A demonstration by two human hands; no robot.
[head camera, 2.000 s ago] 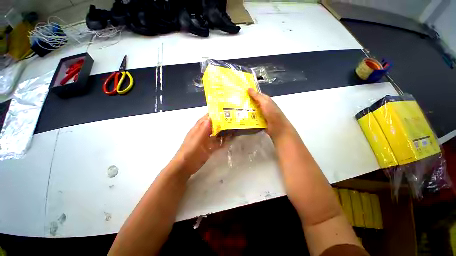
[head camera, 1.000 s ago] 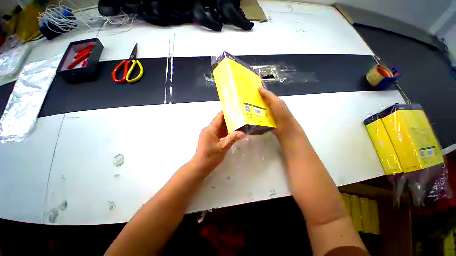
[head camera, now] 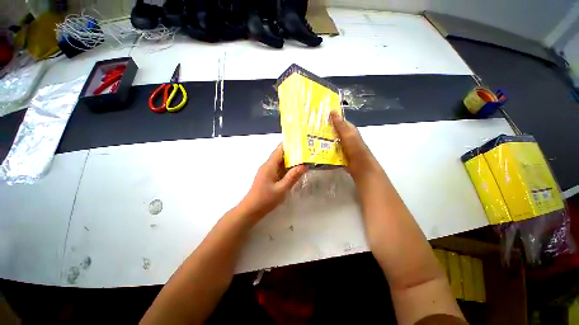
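A yellow retail box [head camera: 311, 120] with a dark edge is held tilted above the bench, its far end over the black band. Shiny clear film covers it and hangs loose past its near end. My left hand [head camera: 270, 184] holds the near left corner, thumb at the bottom edge. My right hand [head camera: 350, 143] grips the right side, with its fingers partly hidden behind the box.
Bagged yellow boxes [head camera: 517, 181] lie at the right bench edge, above a carton of yellow boxes [head camera: 462, 274]. A tape roll [head camera: 480, 101], scissors [head camera: 168, 97], a black tray with red items [head camera: 109, 82] and silvery-white bags [head camera: 41, 130] lie on the bench.
My left hand has shifted its hold, with the thumb now at the box's near bottom edge. The box has turned and moved slightly right in view, showing its side face more.
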